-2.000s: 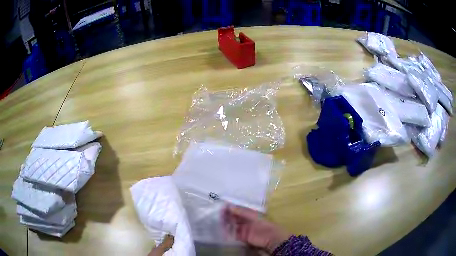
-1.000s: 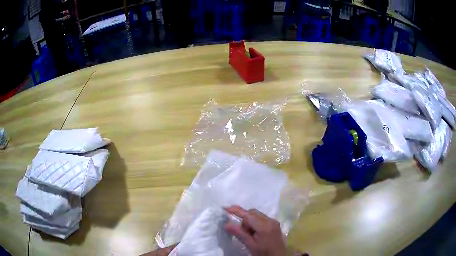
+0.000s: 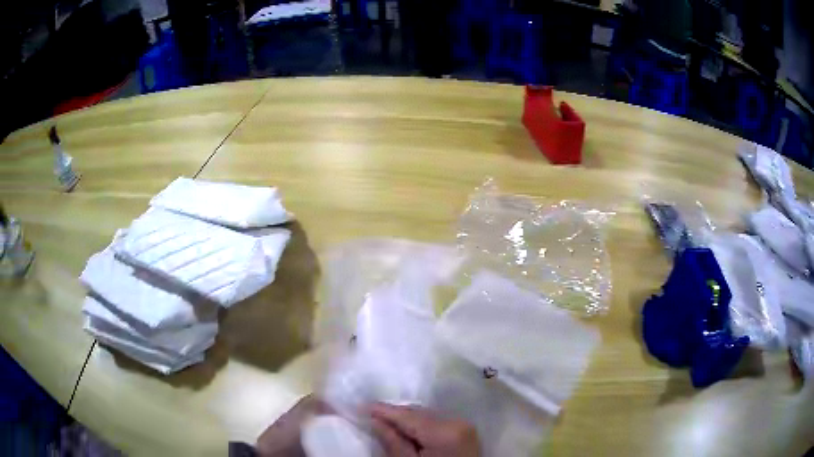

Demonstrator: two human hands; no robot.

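Note:
A white quilted piece [image 3: 335, 437] is between my hands at the bottom centre, partly at the mouth of a translucent poly bag [image 3: 393, 330], which is blurred. My left hand [image 3: 290, 430] holds the piece and bag from the left, cut off by the lower edge. My right hand [image 3: 424, 430] grips at the bag's near end, fingers bent. How far the piece is inside the bag cannot be told. Flat poly bags [image 3: 527, 335] with a small black mark lie on the table to the right.
Folded white quilted pieces [image 3: 192, 254] are stacked at left. Beyond the bags lies a crinkled clear bag [image 3: 544, 245]. A blue tape dispenser [image 3: 692, 312] stands at right beside packed bags [image 3: 759, 286]. A red dispenser [image 3: 555, 129] is at the far side, small bottles [image 3: 64, 165] at far left.
The view has turned left, so table items appear further right. The bag at my hands has moved left, off the flat bags. My left hand shows more. Small bottles have come into view.

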